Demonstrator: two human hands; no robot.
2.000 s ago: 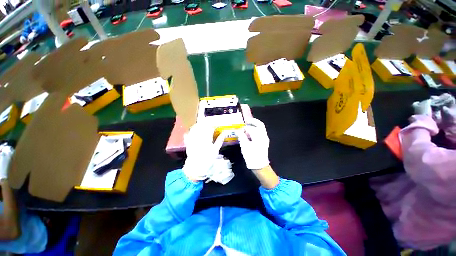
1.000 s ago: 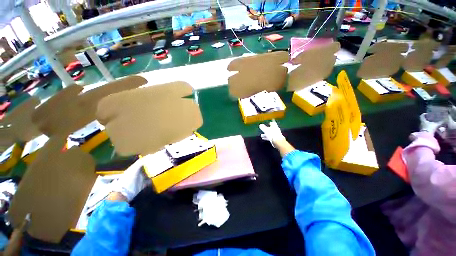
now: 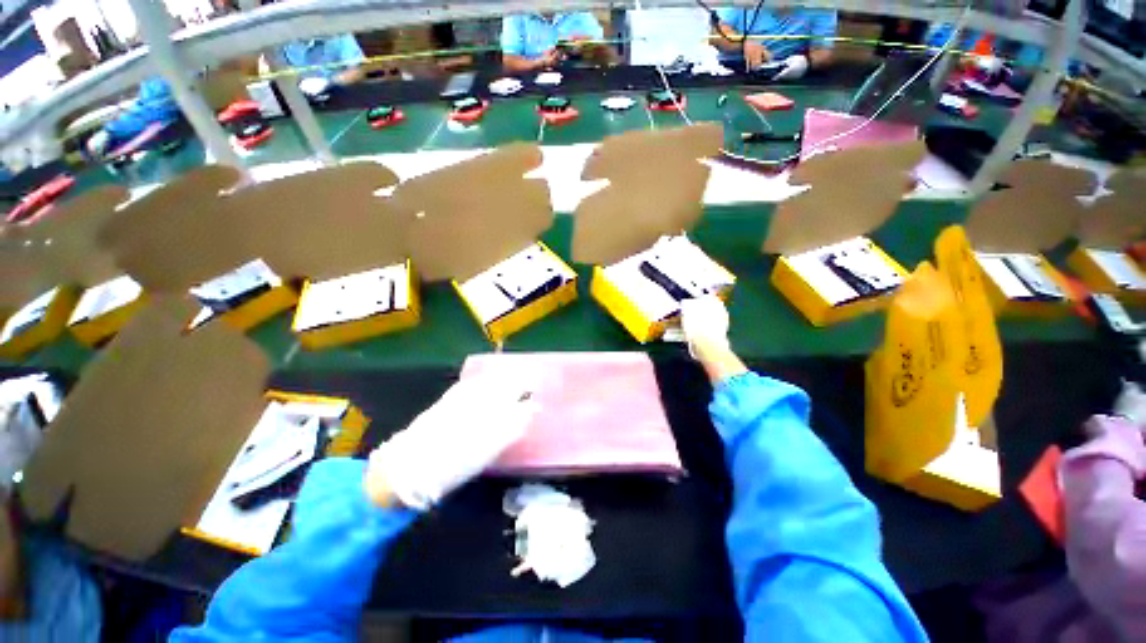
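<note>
My gloved left hand (image 3: 459, 433) is over the left part of the flat pink pad (image 3: 591, 415), blurred, with nothing seen in it. My gloved right hand (image 3: 704, 329) is at the front right corner of an open yellow retail box (image 3: 616, 310) and grips it there; its fingertips are partly unclear. This box stands at an angle on the green surface, brown lid up, with a black part (image 3: 664, 279) on its white insert. A crumpled white cloth or bag (image 3: 551, 534) lies on the black mat in front of the pad.
Several open yellow boxes line the green surface (image 3: 427, 345), one (image 3: 515, 291) just left of the gripped box. Another open box (image 3: 339, 433) is at left, and a printed yellow one (image 3: 936, 377) at right. A pink sleeve (image 3: 1106, 490) is at far right. People in blue sit opposite.
The box that was at my left hand now stands on the green surface. My left hand has moved over the pad. My right hand has reached another box, which is turned and slightly shifted left.
</note>
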